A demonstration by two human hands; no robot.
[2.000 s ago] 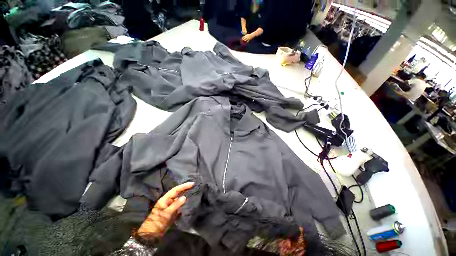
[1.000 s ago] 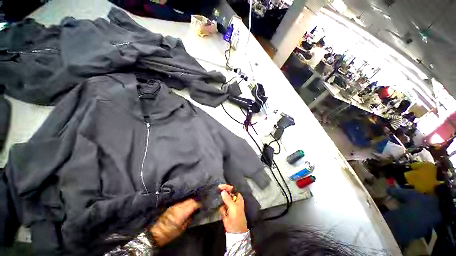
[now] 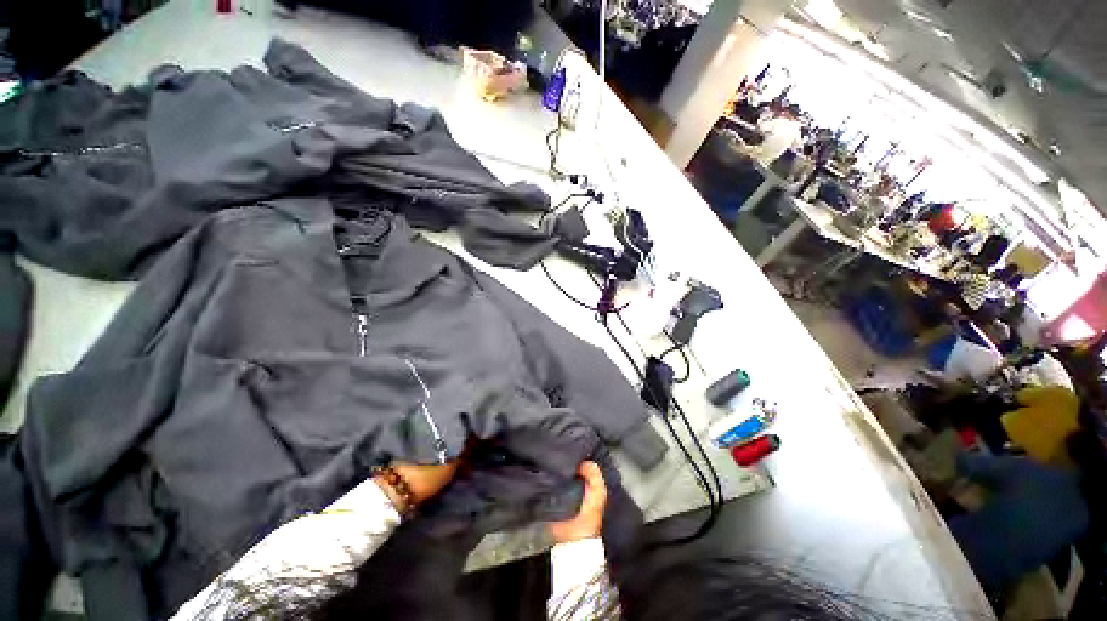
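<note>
A dark grey zip jacket (image 3: 279, 352) lies spread in front of me, collar away from me. Its pale front zip (image 3: 425, 406) bends to the right near the bottom. My left hand (image 3: 427, 478), with a beaded bracelet at the wrist, is at the lower front by the zip end; its fingertips are hidden in the folds of the cloth. My right hand (image 3: 588, 503) grips the hem at the lower right, thumb on top. The hem between my hands is lifted and bulges open.
More dark grey jackets (image 3: 231, 134) lie beyond. On the right of the white table (image 3: 813, 485) are black cables (image 3: 698, 473), a black pistol-like head (image 3: 694, 311), a green spool (image 3: 727, 387), a blue-white cylinder (image 3: 743, 427), a red spool (image 3: 755, 450) and a tan box (image 3: 492, 73).
My left hand has gone in under the cloth folds at the zip end. The hem has risen and opened, and the lower zip has shifted right. My right hand stays at the hem.
</note>
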